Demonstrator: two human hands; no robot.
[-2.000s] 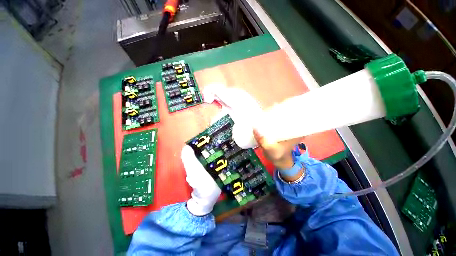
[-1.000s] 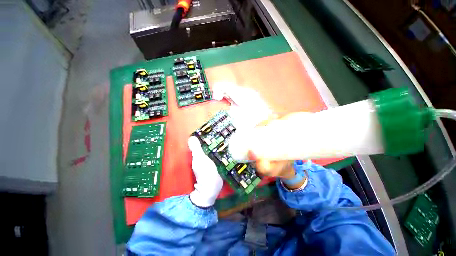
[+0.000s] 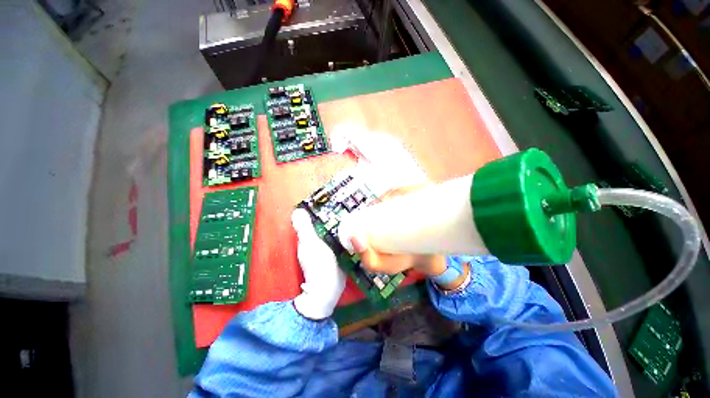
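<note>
My left hand [image 3: 318,263], in a white glove, holds the left edge of a populated circuit board [image 3: 335,204], tilted over the mat. My right hand [image 3: 401,259], with bare fingers and a light-blue wrist band, grips a white dispensing syringe [image 3: 436,218] above the board. The syringe's green cap [image 3: 523,207] points right, with a clear air hose [image 3: 662,204] curving down from it. The syringe's front end is over the board; its needle cannot be made out. The syringe and right hand hide part of the board.
Two populated boards [image 3: 231,145] [image 3: 296,123] and a face-down board [image 3: 223,247] lie on the red-orange mat [image 3: 276,233]. An overexposed white cloth [image 3: 381,152] lies behind the held board. A metal box [image 3: 284,39] stands behind. A green conveyor [image 3: 498,58] with boards runs along the right.
Since one second ago, the syringe's cap end has swung left and looks nearer the board, showing more of the cap's rear. Over two seconds, the held board has turned slightly. Both hands keep their hold.
</note>
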